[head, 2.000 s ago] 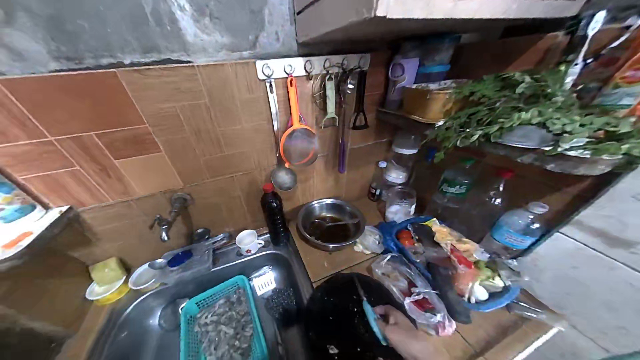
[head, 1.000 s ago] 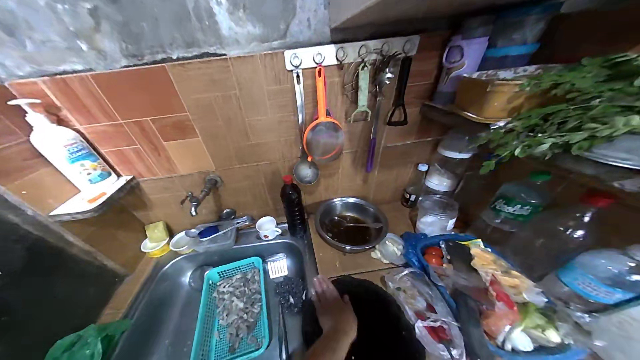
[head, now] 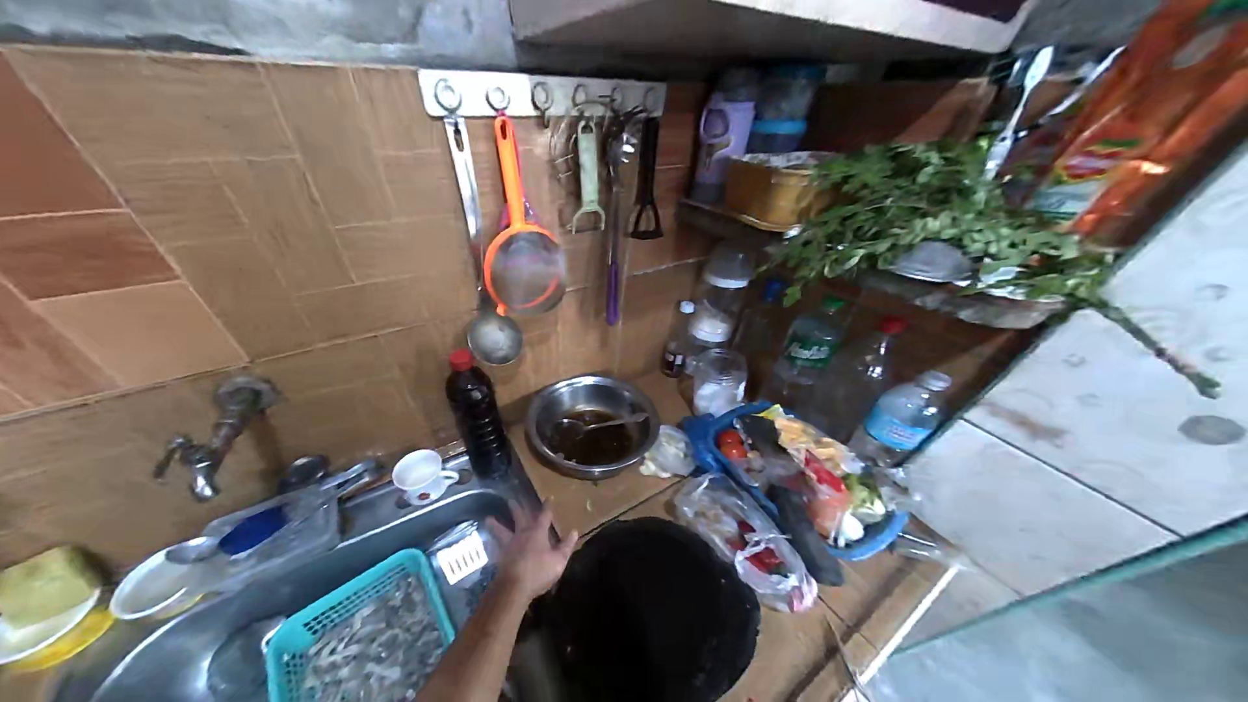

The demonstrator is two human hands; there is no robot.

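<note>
My left hand (head: 531,551) reaches over the right rim of the sink with its fingers spread, beside a round black board or pan (head: 653,609). Nothing shows in its grasp; a blurred dark strip lies by the fingertips. My right hand is out of view. Left of the forearm, a teal plastic basket (head: 285,651) in the steel sink (head: 156,648) holds small greyish pieces. A clear container (head: 465,561) with a slotted white patch sits beside it. Behind the hand stand a red-capped bottle of dark liquid (head: 478,414) and a steel bowl (head: 541,434) holding dark liquid and a spoon.
A white cup (head: 422,476) sits on the sink's back edge near the tap (head: 205,458). At right are a plastic bag of red items (head: 746,546), a blue basket of vegetables (head: 882,541) and plastic bottles (head: 902,419). A strainer (head: 525,271) and other utensils hang from a wall rack.
Two seconds ago a hand held a teal-handled knife over the black round surface; that knife is not visible now. My left hand has moved toward the sink rim since one second ago. The view has swung right.
</note>
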